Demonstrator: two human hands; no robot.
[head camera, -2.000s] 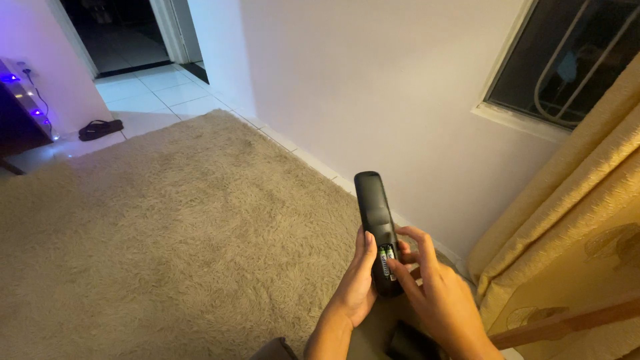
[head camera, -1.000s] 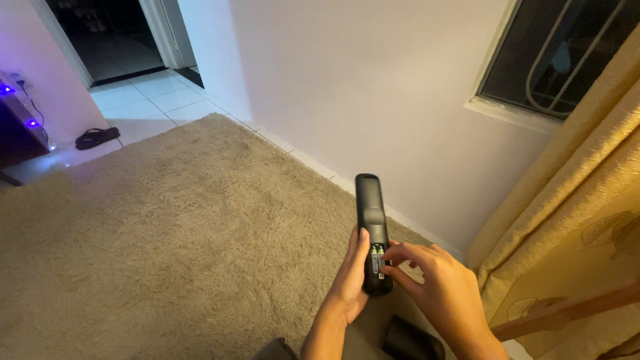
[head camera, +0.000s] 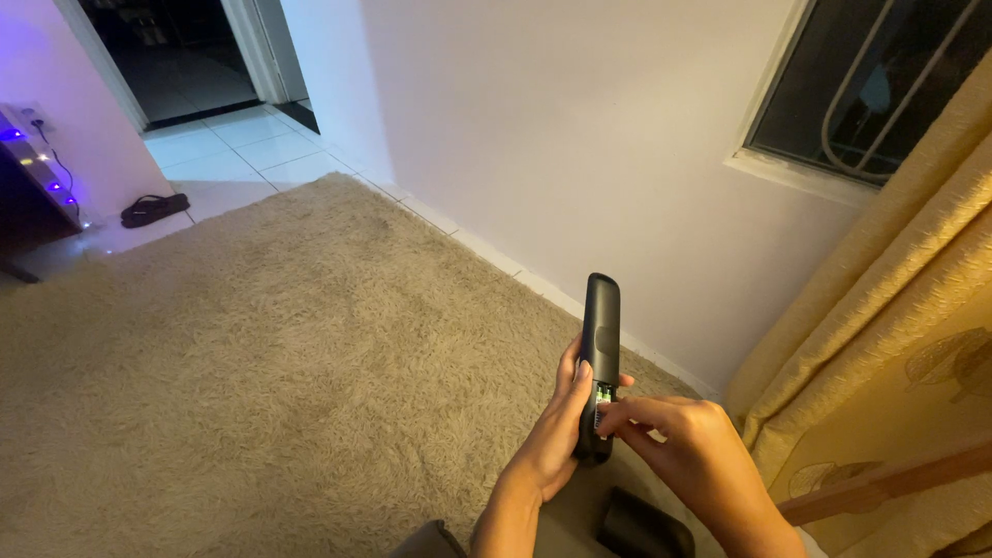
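My left hand (head camera: 552, 438) holds a black remote control (head camera: 602, 333) from its left side, back face up and long axis nearly upright in view. Its battery compartment is uncovered, and batteries (head camera: 603, 395) with green on them show inside. The fingertips of my right hand (head camera: 674, 434) touch the compartment's right side and hide part of it; whether they pinch a battery, I cannot tell. Below the hands lies a black object (head camera: 645, 527), perhaps the compartment's cover, on a grey-brown surface.
A shaggy beige rug (head camera: 294, 372) covers much of the floor. Yellow curtains (head camera: 868, 310) hang at right beside a barred window (head camera: 845, 93), with a wooden rail (head camera: 891, 480) below. A dark flip-flop (head camera: 155, 209) lies on the tiles near a doorway.
My right hand's fingers have shifted about the battery compartment, and they now look more closely bunched than two seconds ago. My left hand keeps its hold on the remote.
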